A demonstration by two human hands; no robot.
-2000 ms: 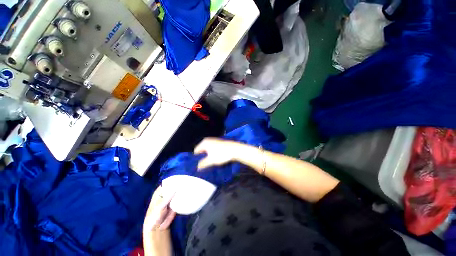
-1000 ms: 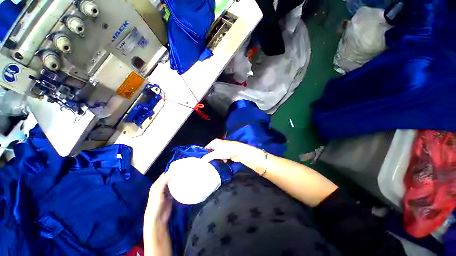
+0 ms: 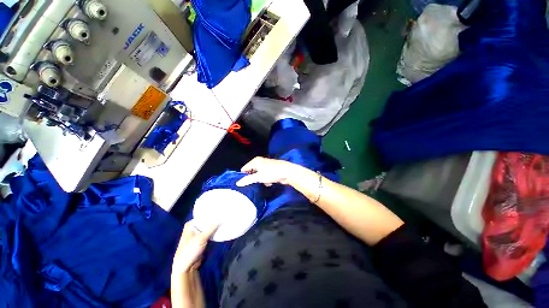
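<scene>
A round white bra cup (image 3: 226, 212) lies against royal blue satin cloth (image 3: 282, 197) on my lap. My left hand (image 3: 192, 242) holds the cup at its lower left edge, with the thumb on the white face. My right hand (image 3: 265, 171) is at the upper right of the cup, fingers pinching the blue cloth along its upper edge. The fingertips are small and partly hidden in the cloth. No tool can be made out.
An off-white JACK machine (image 3: 129, 51) stands on a white table (image 3: 207, 141) at upper left, with a red cord (image 3: 239, 133) at its edge. A blue garment pile (image 3: 114, 240) lies at lower left. A grey bin (image 3: 460, 198) with red plastic (image 3: 514, 210) stands at right.
The white cup has turned from a tilted, folded look to a full round face. My left thumb now lies over its face. My right hand has shifted slightly along the cloth edge.
</scene>
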